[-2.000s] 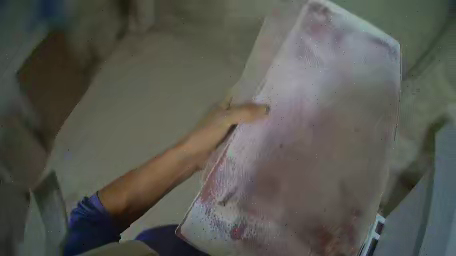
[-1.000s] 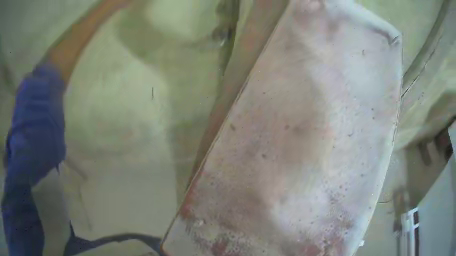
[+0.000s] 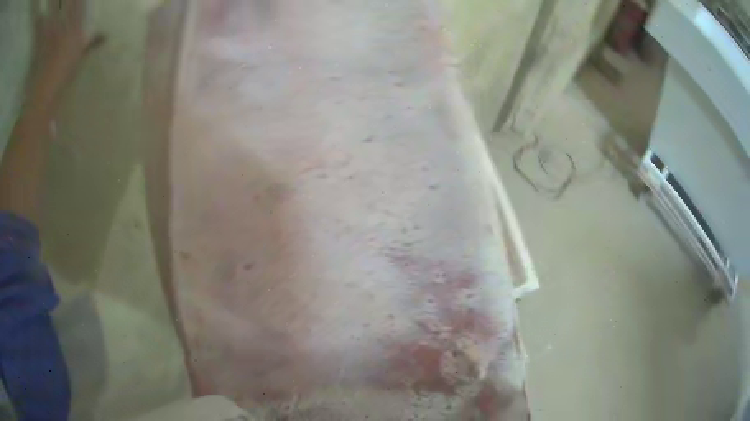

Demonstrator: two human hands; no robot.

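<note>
The overspray-stained boards (image 3: pixel 329 189), a stack with a mottled pink-red and white face, fill the middle of the view from the top edge to the bottom. Pale edges of more boards show at their right side. My left hand (image 3: pixel 64 31) is blurred at the top left, with the thumb held out to the side and the fingers cut off by the picture's edge. It is apart from the stained boards. Whether it touches anything cannot be told. My right hand is not in view, and no grip on the boards shows.
A thin dark hose or cable (image 3: pixel 544 168) lies coiled on the dusty floor (image 3: pixel 600 329) at the right. A large pale grey-white panel (image 3: pixel 699 140) stands at the far right, beside a low white barred frame (image 3: pixel 687 226). A reddish object (image 3: pixel 629 26) is at the top right.
My left hand has let go of the boards' left edge and moved to the top left. The boards have shifted left in view and stand more upright. More floor shows at the right.
</note>
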